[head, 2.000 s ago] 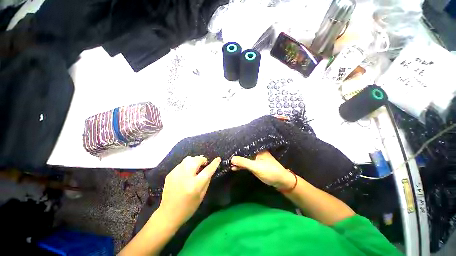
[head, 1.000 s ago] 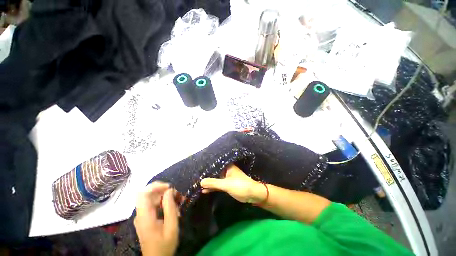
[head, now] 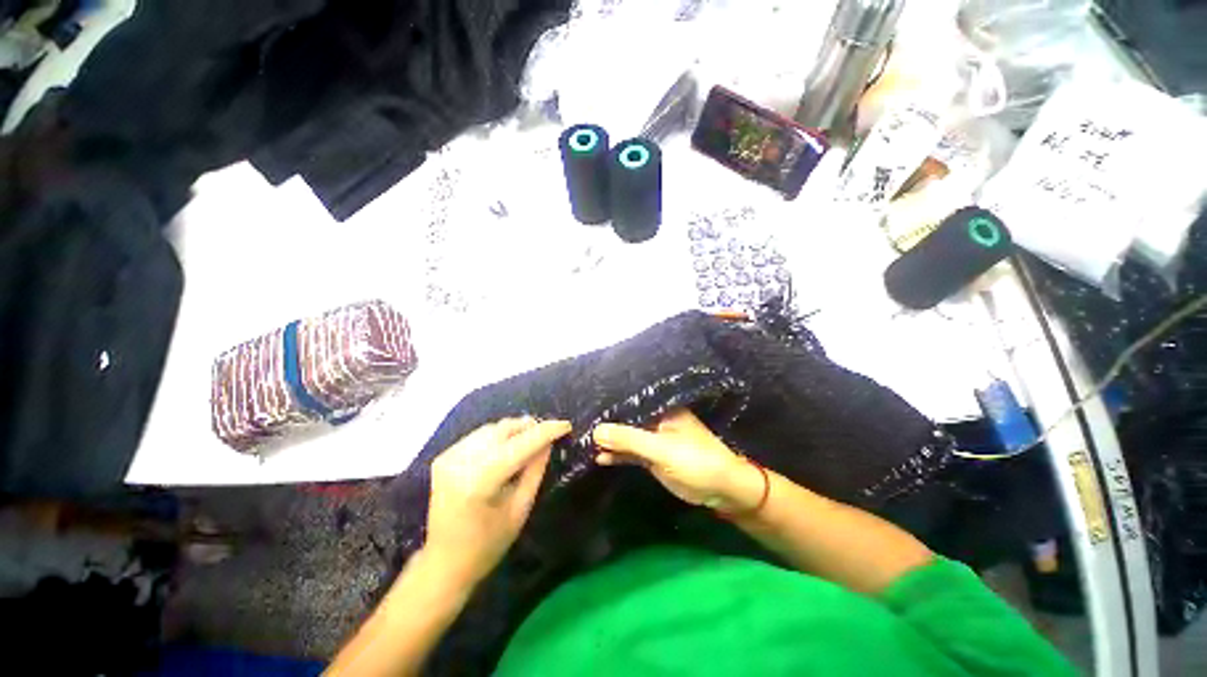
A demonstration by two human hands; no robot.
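A black tweed-like garment piece (head: 834, 403) lies over my lap and the table's front edge. A narrow trim with white flecks (head: 662, 393) runs along its edge. My left hand (head: 496, 483) is at the trim, thumb and index finger pinched together; a needle or thread there is too small to see. My right hand (head: 682, 456) grips the garment edge close beside it, thumb on top and the other fingers partly hidden by cloth. The fingertips of both hands are a small gap apart.
On the white table (head: 530, 331) are a striped bundle (head: 314, 374), two thread cones (head: 612, 183), a phone (head: 759, 142), a shiny bottle (head: 847, 66), small round pieces (head: 739, 258) and another cone (head: 949, 258). An orange handle tip (head: 728, 316) shows behind the cloth. Dark garments (head: 93, 251) lie left.
One second ago my left hand was blurred and lower left, away from the right; now it is back at the trim beside it. The camera view has also shifted.
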